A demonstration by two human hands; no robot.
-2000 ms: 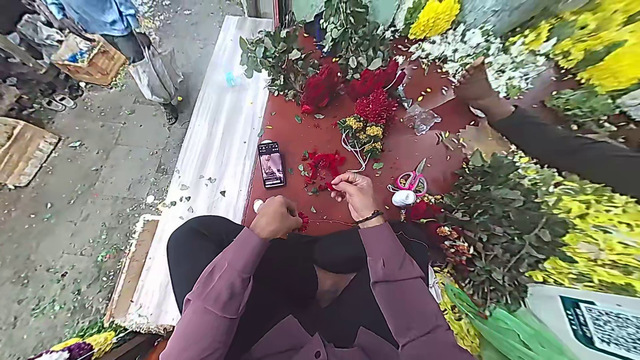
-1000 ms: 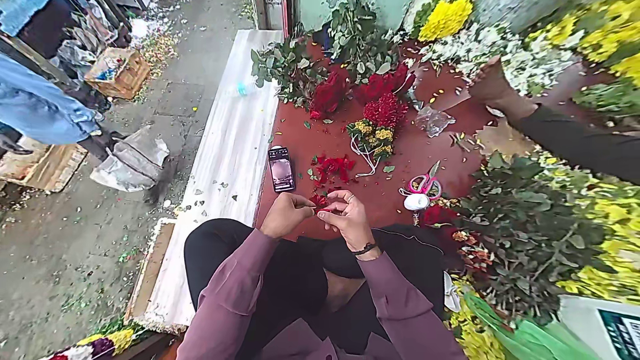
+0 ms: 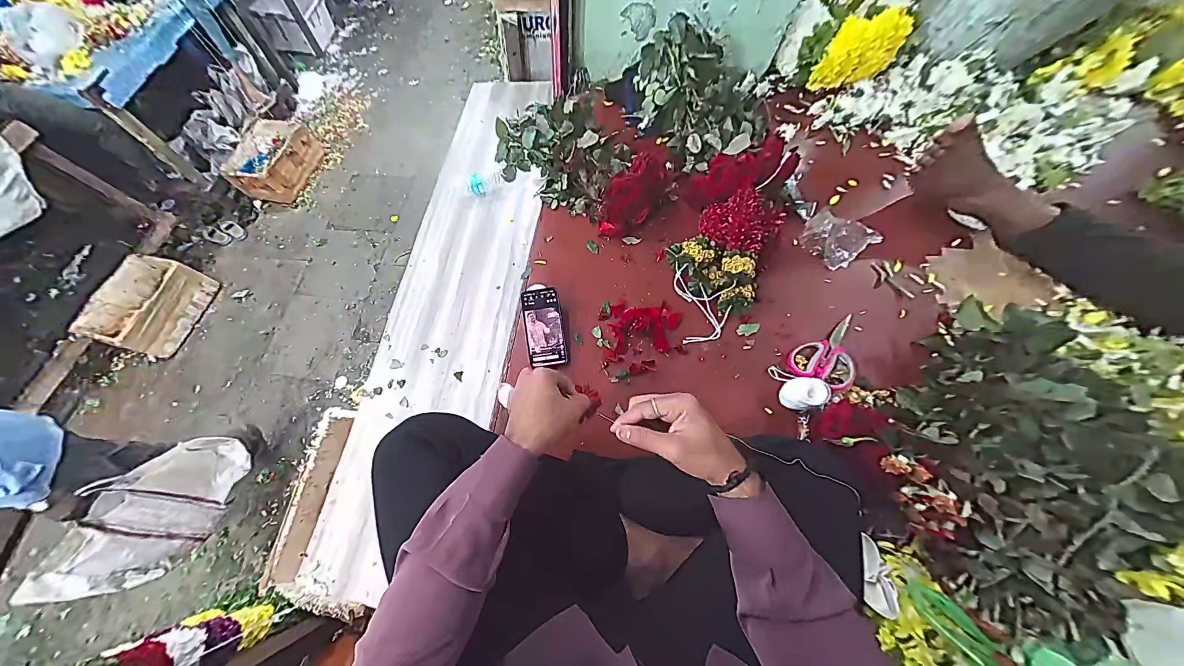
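My left hand [image 3: 546, 408] is closed on a small red flower [image 3: 588, 400] near the phone [image 3: 545, 326]. My right hand [image 3: 678, 433] pinches a white thread [image 3: 797, 462] that runs from the flower and trails over my right knee. Beyond the hands, a small heap of red petals [image 3: 645, 326] lies on the red tabletop [image 3: 592, 268]. Farther back are a bunch of red flowers [image 3: 740, 220] and small yellow flowers [image 3: 712, 264] with white string. On the right, pink-handled scissors [image 3: 821, 366] lie behind a white thread spool [image 3: 804, 394].
Leafy rose stems [image 3: 1036, 462] are piled at the right, with white flowers [image 3: 1008, 111] at the back. Another person's arm [image 3: 1101, 259] reaches in from the right. A crumpled clear plastic bag [image 3: 837, 238] lies on the table. A white board [image 3: 444, 277] runs along the left edge.
My hands were together at the red flower one second ago; now they are apart, with thread between them. The passer-by in blue at the left has moved down toward the frame's lower left edge.
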